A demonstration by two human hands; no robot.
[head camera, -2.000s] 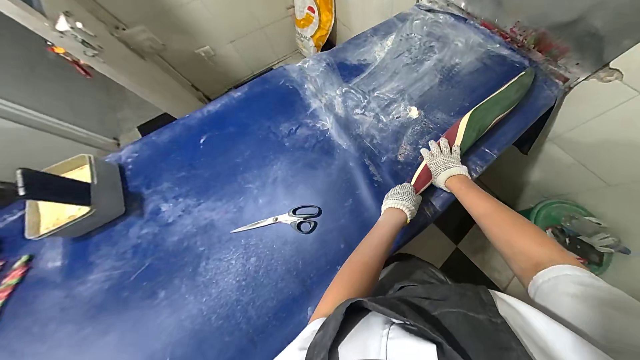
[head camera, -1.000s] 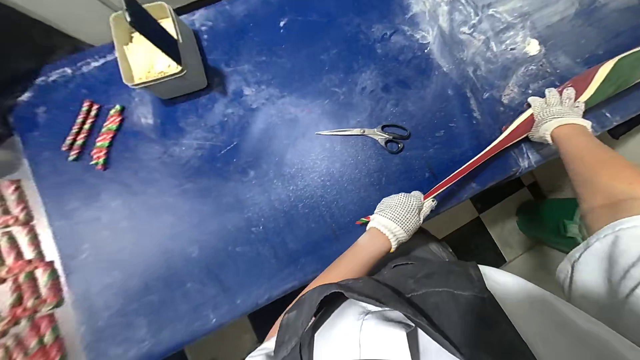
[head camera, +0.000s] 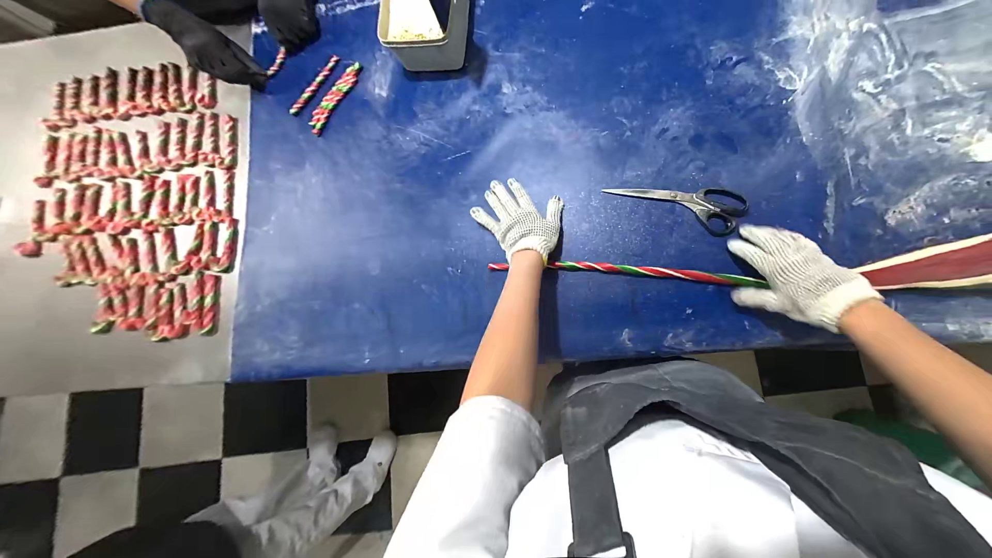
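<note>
A thin candy rope (head camera: pixel 659 271), twisted in red, green and white, lies along the near side of the blue table. My left hand (head camera: pixel 523 221), in a white dotted knit glove, has its fingers spread flat on the table, its wrist over the rope near its left end. My right hand (head camera: pixel 794 275), gloved alike, rests over the rope farther right; its grip is unclear. Beyond it the rope widens into a thick red and cream candy mass (head camera: pixel 934 265), cut off by the frame. Black-handled scissors (head camera: pixel 690 203) lie above the rope, between my hands.
Rows of short twisted candy sticks (head camera: pixel 159 147) cover a pale surface at the left. Loose twisted sticks (head camera: pixel 335 99) lie near a grey tub (head camera: pixel 430 56). A co-worker's black-gloved hands (head camera: pixel 225 46) hold a stick at the top left. Another person's legs show below.
The view has swung left. The narrow end of the candy has become a long thin twisted rope. My left hand has spread its fingers, and my right hand is now on the thin part.
</note>
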